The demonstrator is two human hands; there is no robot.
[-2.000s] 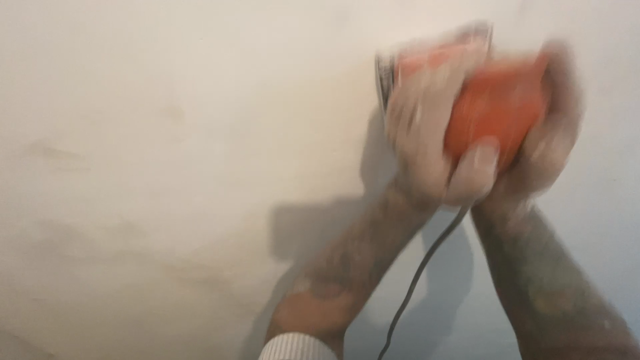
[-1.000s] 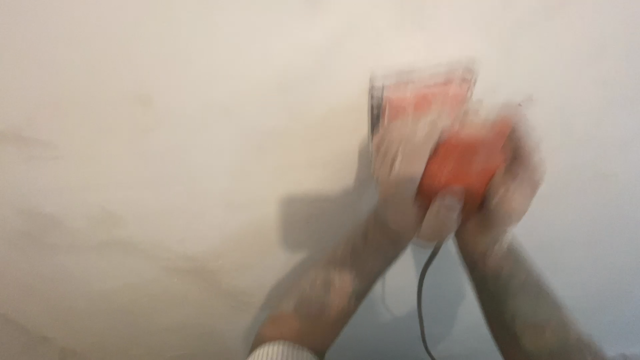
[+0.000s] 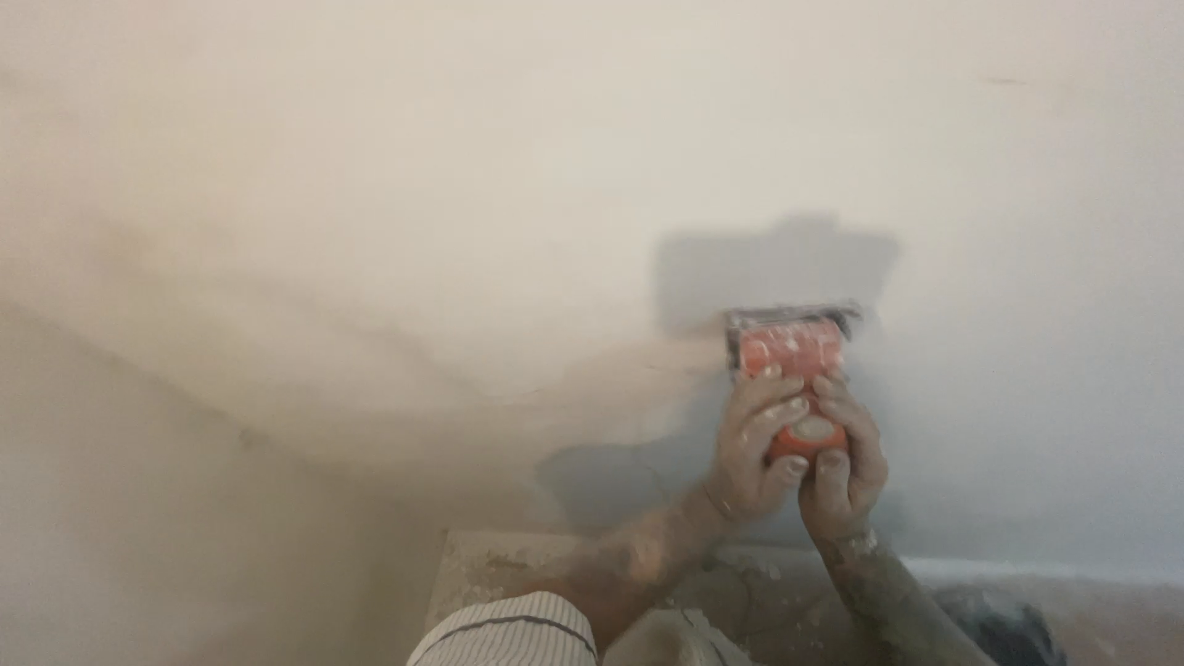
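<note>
An orange electric sander [image 3: 792, 350], dusted white and with a dark base, is held against the plastered wall [image 3: 555, 185] right of centre. Around the left side of its body my left hand [image 3: 760, 449] is wrapped, thumb near the rear end. My right hand [image 3: 847, 453] grips the other side, its thumb beside the left one. Both hands look dusty. The sander's base is partly hidden by its body, and its shadow falls on the wall above and to the left.
A wall corner [image 3: 268, 444] runs down at the left. Below the hands is a pale, stained surface [image 3: 481, 564] with splatter on it. A dark, blurred object [image 3: 999, 624] lies at the lower right. Small marks show on the wall.
Both hands and the sander have moved down the wall, and the sander now points upright. The view has shifted, bringing the lower surface into sight. The cord seen earlier is no longer plain.
</note>
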